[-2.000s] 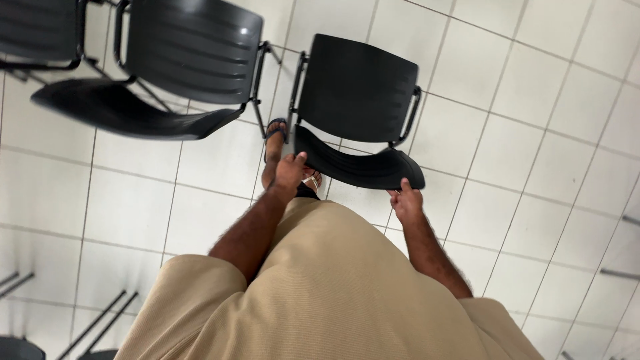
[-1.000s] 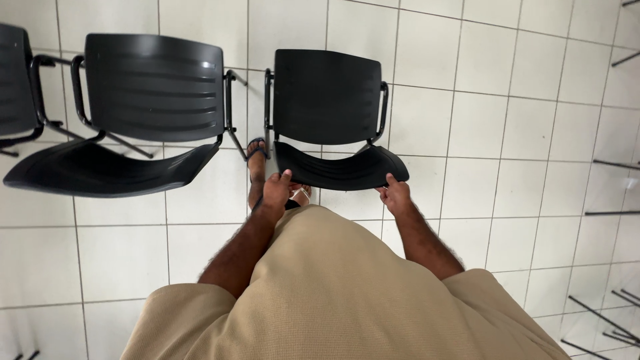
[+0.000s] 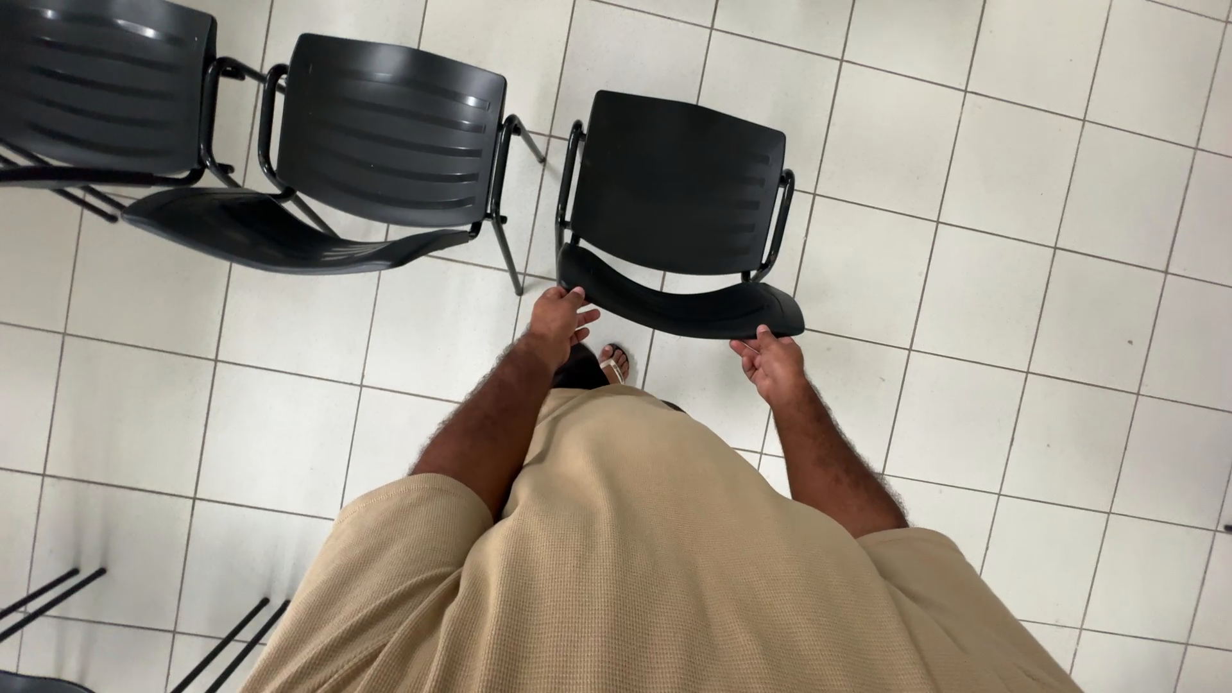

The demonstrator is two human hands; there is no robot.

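A black plastic chair with a metal frame [image 3: 681, 183] stands in front of me, its backrest [image 3: 683, 306] toward my body. At the backrest's left end, my left hand [image 3: 563, 322] touches the edge with the thumb on top and the other fingers partly spread below. My right hand [image 3: 770, 356] is at the right end, thumb against the lower edge of the backrest. How firmly either hand grips cannot be told. Between my hands a sandalled foot [image 3: 614, 363] shows on the tiles.
Left of this chair, with a gap between, stands a similar black chair [image 3: 393, 130], and another [image 3: 106, 87] beyond it. Metal chair legs [image 3: 231, 645] show at the lower left. The floor is pale square tiles [image 3: 1001, 308].
The gap between the held chair and the row on the left looks wider than one second ago. My left foot, earlier beside the neighbouring chair's leg, no longer shows there. The view has turned.
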